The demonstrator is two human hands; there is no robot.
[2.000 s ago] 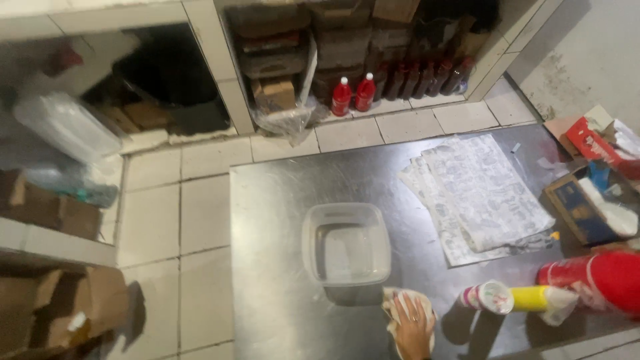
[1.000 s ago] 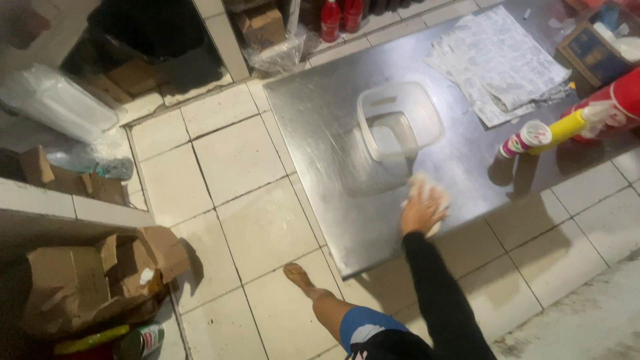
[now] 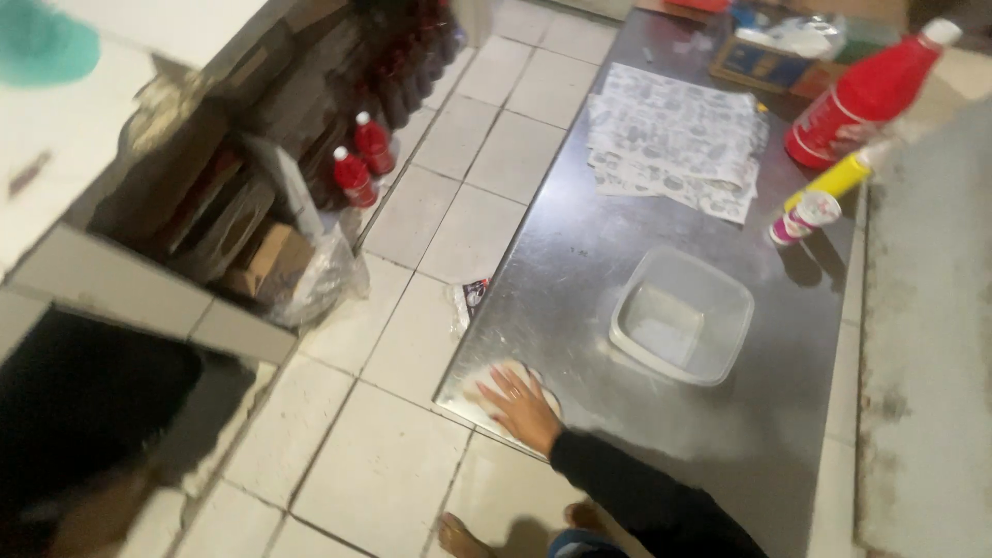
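Observation:
My right hand (image 3: 521,407), in a black sleeve, lies palm down with its fingers spread on a pale cloth (image 3: 552,401), pressing it to the near left corner of a stainless steel table (image 3: 573,325). A ring shows on one finger. Most of the cloth is hidden under the hand. To the right of the hand, a clear plastic container (image 3: 725,341) stands without a lid on the table. My left hand is out of view.
Printed paper sheets (image 3: 674,139), a purple-and-white canister (image 3: 790,225), a yellow tube (image 3: 833,182), a large red bottle (image 3: 860,105) and a cardboard box (image 3: 756,66) lie farther along the table. A wall borders its right side. Red bottles (image 3: 355,180) stand on a low shelf.
My right hand and the cloth have moved from beside the plastic container to the table's corner. The view has turned strongly.

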